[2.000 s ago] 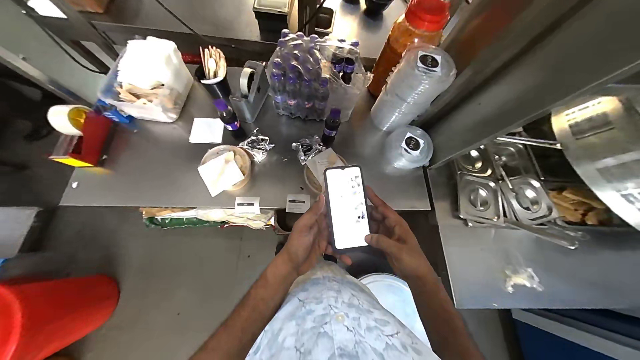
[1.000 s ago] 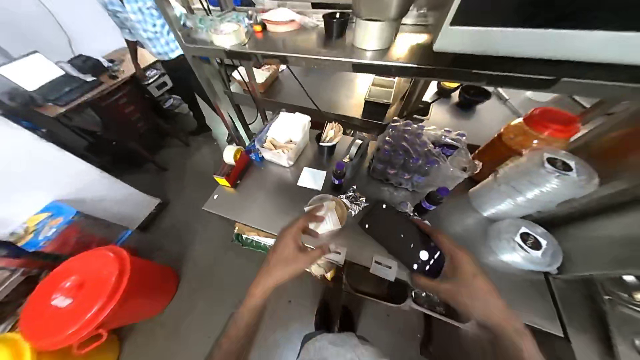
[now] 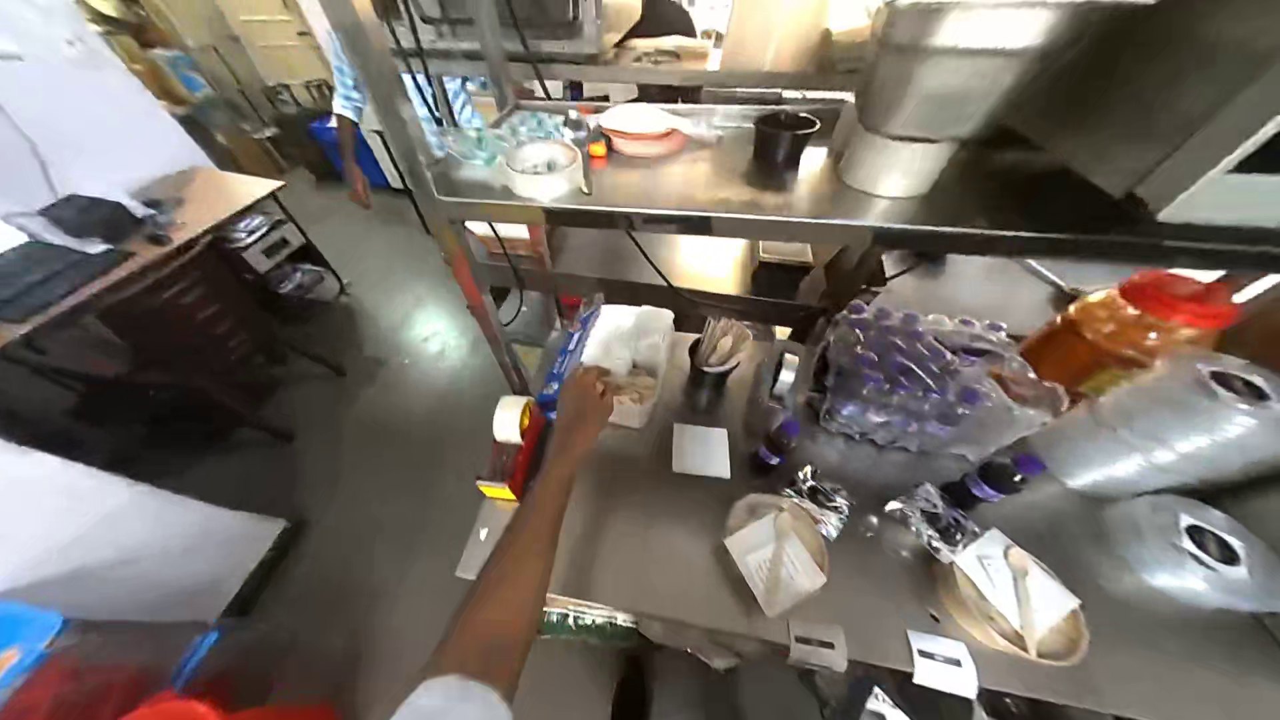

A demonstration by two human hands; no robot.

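Note:
My left hand reaches to the near left edge of a white plastic bin that holds napkins and brownish items; what its fingers touch cannot be told. My right hand is out of view. Just left of my forearm stands a red tape dispenser. A black cup of wooden cutlery is right of the bin, with a white napkin in front. Further right, two round bowls, one left and one right, bear napkins and wooden spoons, beside crumpled foil and small dark bottles.
Shrink-wrapped bottles, a red-lidded jar and stacks of plastic-wrapped lids or containers line the back right. A steel shelf spans above the counter. A person's arm shows beyond its left post.
The view has swung left. The phone, held in both hands at first and then in my right hand, is out of view with that hand. My left hand has moved from near the left bowl to the white bin.

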